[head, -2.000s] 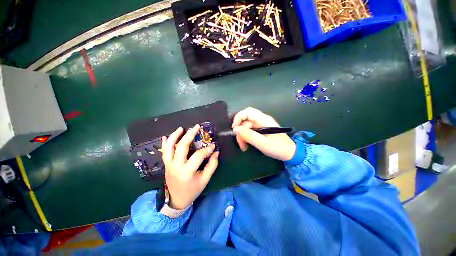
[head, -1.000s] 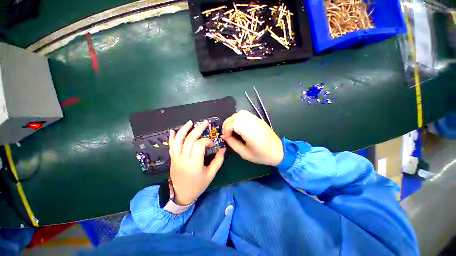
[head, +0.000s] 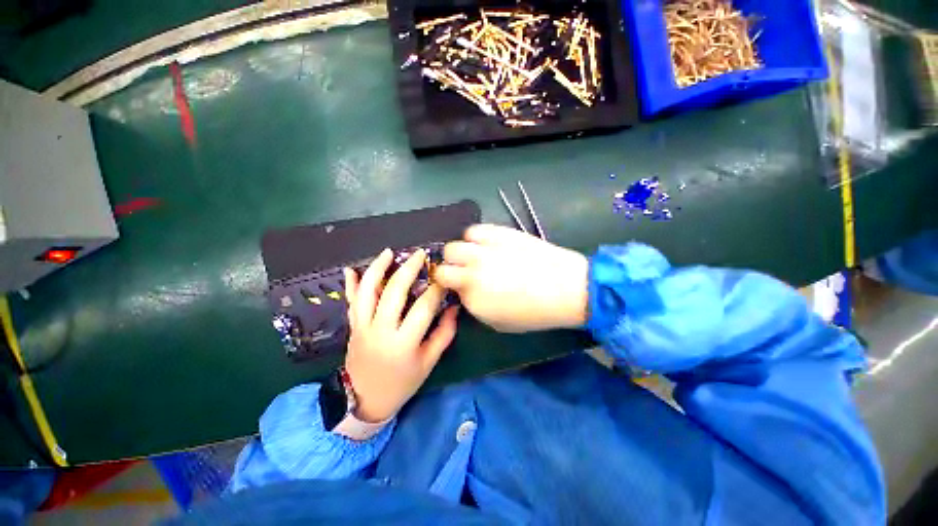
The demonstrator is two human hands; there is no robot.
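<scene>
An open phone body (head: 311, 308) lies along the front part of a flat black foam pad (head: 360, 238). My left hand (head: 389, 334) rests over its middle and right part with the fingers spread, holding it. My right hand (head: 504, 277) is at the phone's right end, fingers bent down onto it. The fingertips cover most of the orange and silvery details there, so whether they pinch a small part is hidden. Tweezers (head: 524, 209) lie on the mat just behind my right hand, tips pointing away.
A black foam tray (head: 514, 135) of loose pale-gold strips stands at the back. A blue bin (head: 732, 95) of tan strips is right of it. Blue film scraps (head: 642, 195) lie at centre right. A grey box (head: 62, 185) stands left, clear plastic bags (head: 856, 92) far right.
The tweezers, held in my right hand two seconds ago, now lie on the mat. My right hand has moved left onto the phone's right end. My left hand has stayed nearly in place.
</scene>
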